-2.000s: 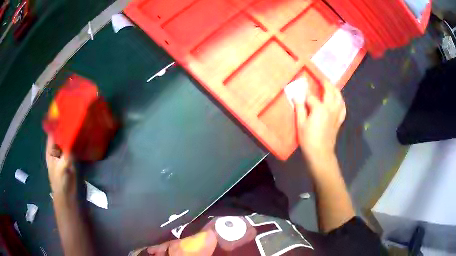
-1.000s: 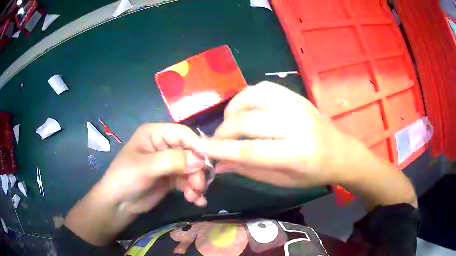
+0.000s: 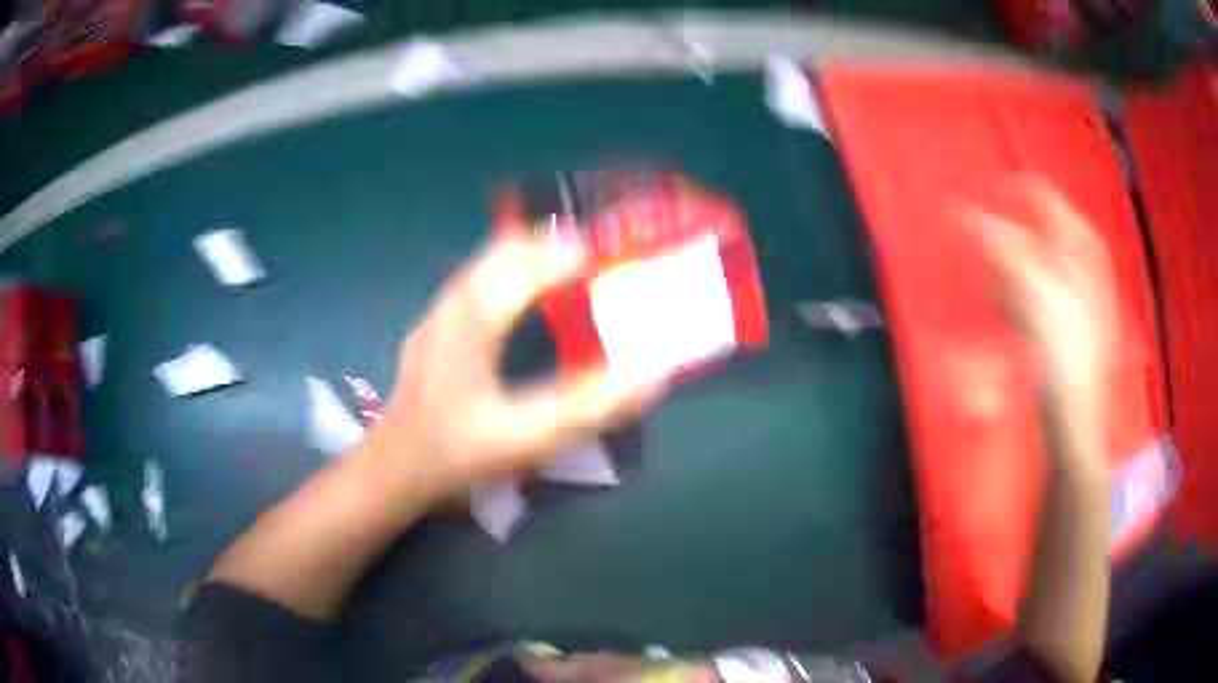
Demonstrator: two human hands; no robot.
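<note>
My left hand (image 3: 468,360) grips a red retail box (image 3: 751,287) above the dark green table, thumb and fingers around its left side. A bright white patch shows on the box side facing me; whether it is a label or glare cannot be told. The box is blurred. My right hand (image 3: 1049,274) is strongly blurred over the red component tray (image 3: 935,440) on the right; whether it holds anything cannot be told. A bagged device (image 3: 1146,483) shows at the tray's lower right edge, partly behind my right forearm.
White paper scraps (image 3: 200,370) lie on the table (image 3: 748,507), several at left and some below the box. Red cartons (image 3: 47,380) sit at far left. A pale grey rail (image 3: 561,51) curves along the back. Stacked red trays (image 3: 1186,307) stand at far right.
My hands have parted. The left hand has taken hold of the red box that lay on the table. The right hand has moved right, over the tray. More white scraps show below the box.
</note>
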